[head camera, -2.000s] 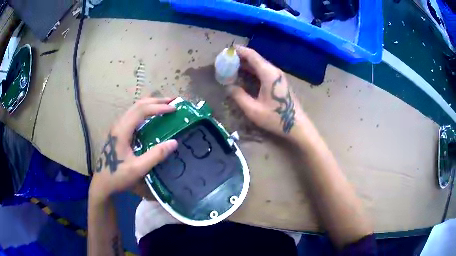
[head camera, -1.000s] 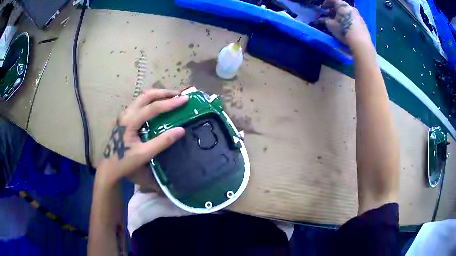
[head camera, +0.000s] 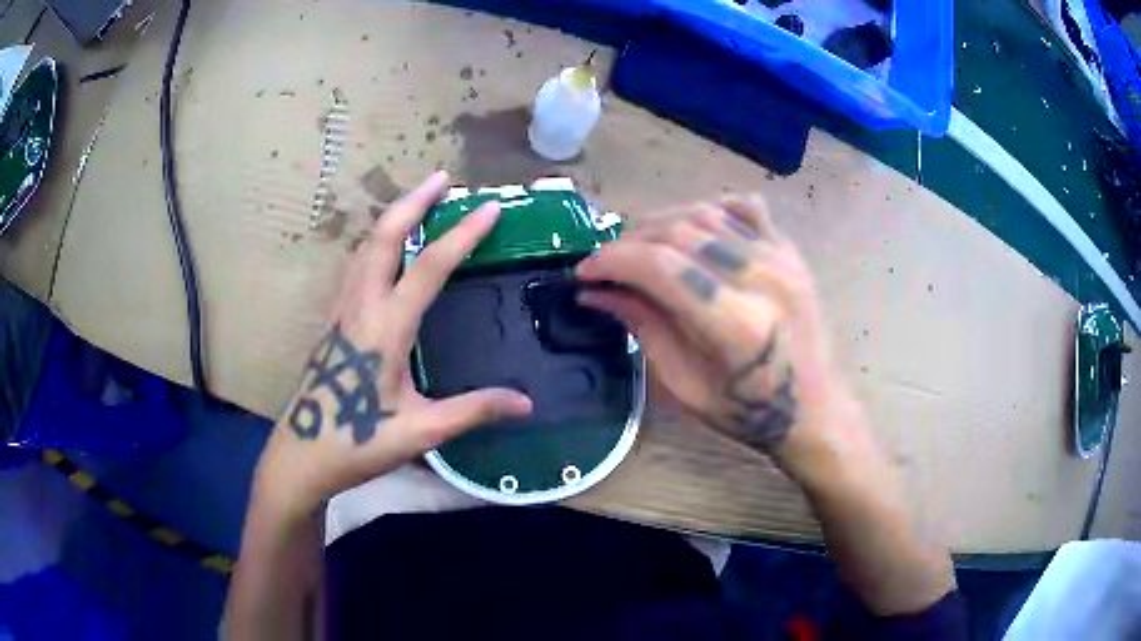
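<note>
The green housing with its white rim lies in front of me, rounded end towards me. My left hand grips its left side, with fingers over the green top and the thumb over the dark recess. My right hand is at the housing's upper right, its fingertips pinched on a small black insert at the recess. The fingers partly hide the insert. The white squeeze bottle stands upright on the cardboard beyond the housing, touched by neither hand.
The blue bin with black parts is at the top right, a dark flat case beside it. A black cable crosses the cardboard at left. Other green housings lie at the far left and far right.
My right hand let go of the bottle, reached into the bin, and is now back at the housing with a black insert. The housing has turned to sit straighter.
</note>
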